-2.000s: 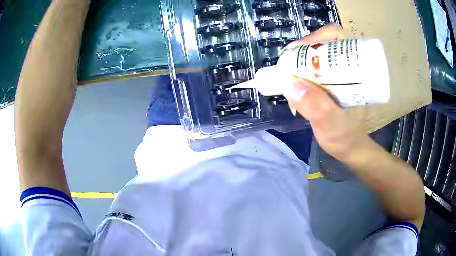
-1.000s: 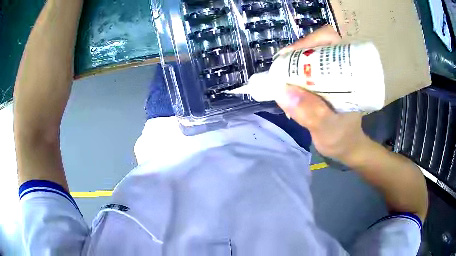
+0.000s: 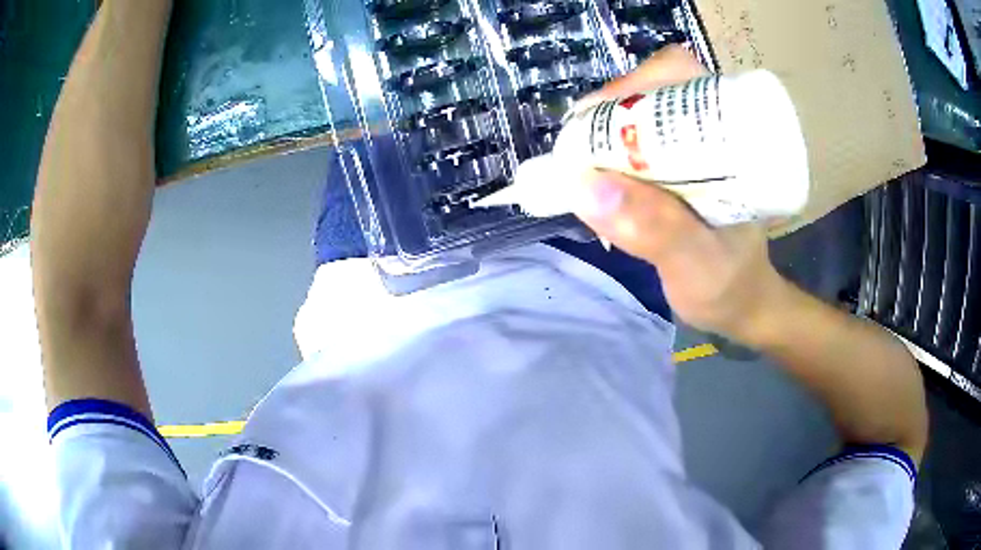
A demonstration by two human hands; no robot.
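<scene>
My right hand (image 3: 676, 231) is shut on a white glue bottle (image 3: 710, 145) with red marks and small print. The bottle lies nearly level, its thin nozzle pointing left. The nozzle tip is at the lowest black round part (image 3: 465, 202) in the left column of a clear plastic tray (image 3: 368, 177); whether it touches cannot be told. More black round parts stand in columns in the tray. My hand and the bottle hide the tray's lower right. My left arm reaches up at the left, but my left hand is out of the picture.
A tan cardboard sheet (image 3: 834, 102) lies at the tray's right. The tray overhangs the front edge of the green bench mat (image 3: 242, 81) above my lap. A white paper (image 3: 944, 38) is at the upper right. A dark ribbed object (image 3: 936, 269) stands at the right.
The tray has shifted left and up in the picture. My right hand has moved the bottle left, and its nozzle has gone from a higher part to the lowest one in the left column.
</scene>
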